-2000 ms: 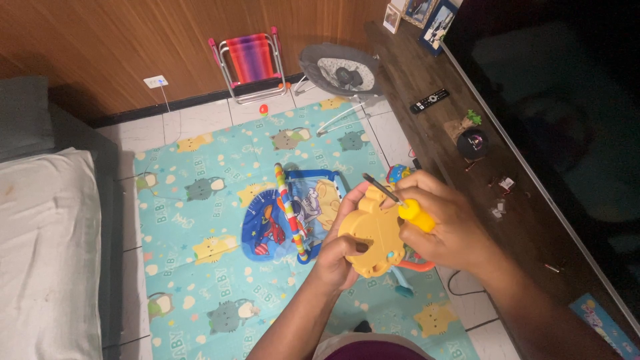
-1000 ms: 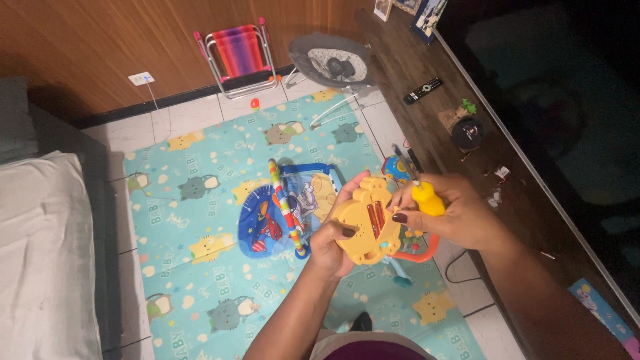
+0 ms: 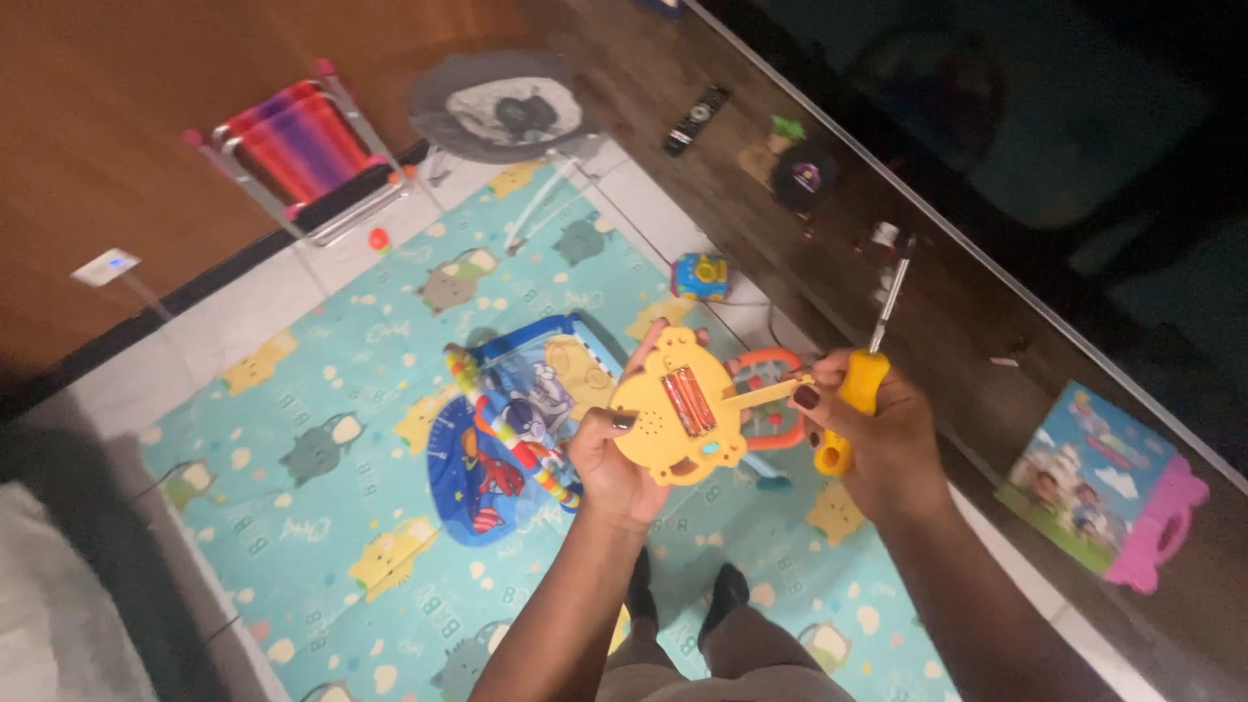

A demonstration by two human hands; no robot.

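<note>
My left hand (image 3: 624, 458) grips a yellow plastic toy (image 3: 648, 390), its thumb on the face near a group of small holes. Red-wrapped batteries (image 3: 689, 401) lie in the toy's uncovered compartment. Between the thumb and fingers of my right hand (image 3: 877, 429) is a thin yellow battery cover (image 3: 765, 393), held edge-on at the toy's right side. The same hand also holds a screwdriver by its yellow handle (image 3: 860, 405), with the metal shaft pointing up and away from the toy.
Below lies a printed play mat (image 3: 361, 507) with a blue baby gym (image 3: 478, 487) on it. A folding chair (image 3: 297, 146) and a grey baby seat (image 3: 507, 107) stand by the wall. Along the right runs a dark wooden cabinet (image 3: 936, 390) bearing a remote control (image 3: 696, 121) and a picture case (image 3: 1092, 478).
The cover has come away from the toy, showing the batteries, which were partly visible one second ago. The screwdriver, laid across the toy two seconds ago, now points away from it.
</note>
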